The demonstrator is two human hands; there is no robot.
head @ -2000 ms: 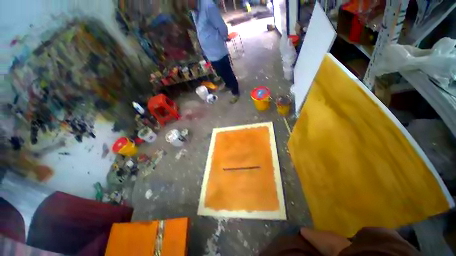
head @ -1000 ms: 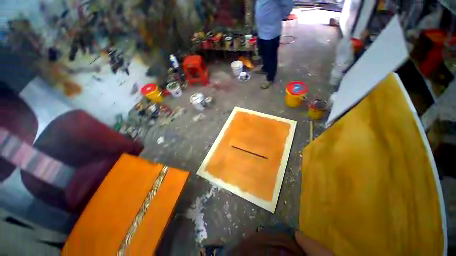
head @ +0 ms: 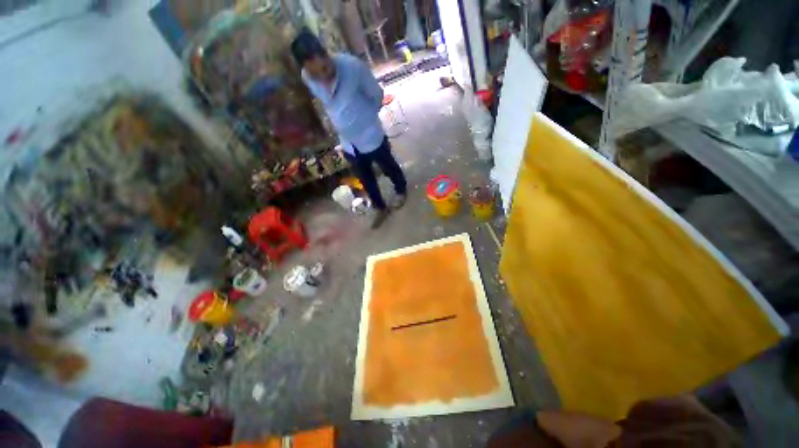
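Observation:
An orange painting with a cream border lies flat on the grey floor, a short dark line across its middle. A large ochre canvas with a white edge leans at the right. Part of one of my hands shows blurred at the bottom edge, between brown sleeves, by the ochre canvas's lower end. I cannot tell which hand it is or whether it touches the canvas. Its fingers are not clear, and the other hand cannot be made out. The top edge of a bright orange canvas shows at the bottom.
A person in a light blue shirt stands beyond the painting. Yellow buckets, a red stool and paint tubs stand on the floor. A blank white canvas and shelving are at right; a maroon-shaped painting is at lower left.
The view has swung right and up, showing the person's head and leaving only the bright orange canvas's top edge. The sleeves and hand part remain at the bottom.

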